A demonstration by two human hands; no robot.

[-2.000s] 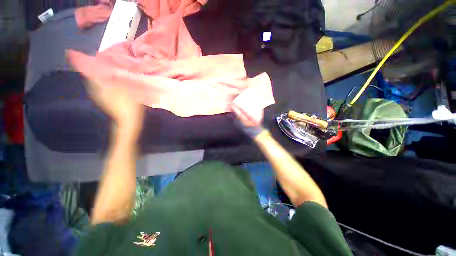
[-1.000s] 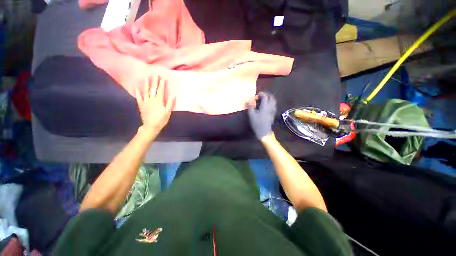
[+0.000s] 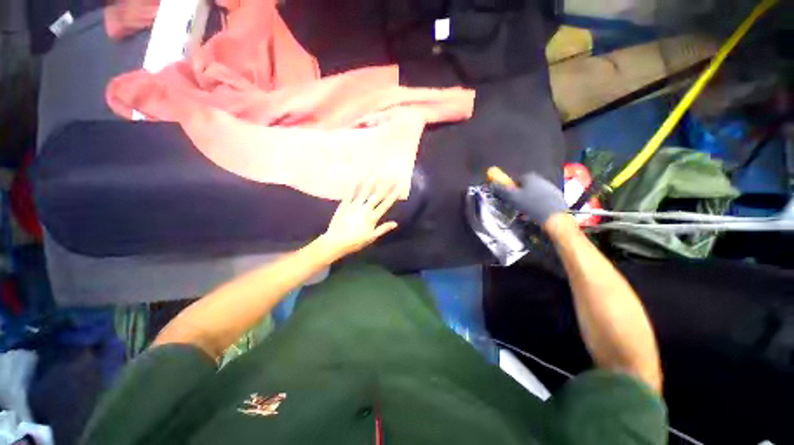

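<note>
A coral-pink garment (image 3: 296,148) lies over the dark padded form (image 3: 131,195), its near part spread flat and its far part bunched. My bare left hand (image 3: 364,217) rests on the garment's near right edge with fingers spread. My right hand (image 3: 535,198), in a grey glove, is closed around the tan handle of the steam iron (image 3: 496,228). The iron's silver body is at the right end of the dark surface, to the right of the garment. The glove hides most of the handle.
Whitish hoses (image 3: 679,220) run right from the iron. A red-and-white piece (image 3: 578,187) is beside it. A yellow hose or strap (image 3: 688,100) hangs at upper right, above green crumpled cloth (image 3: 679,191). A white bar (image 3: 171,35) and a black garment (image 3: 374,35) lie behind.
My left hand has moved right along the garment's near edge. My right hand has left the garment's right side and taken hold of the iron, which is turned slightly.
</note>
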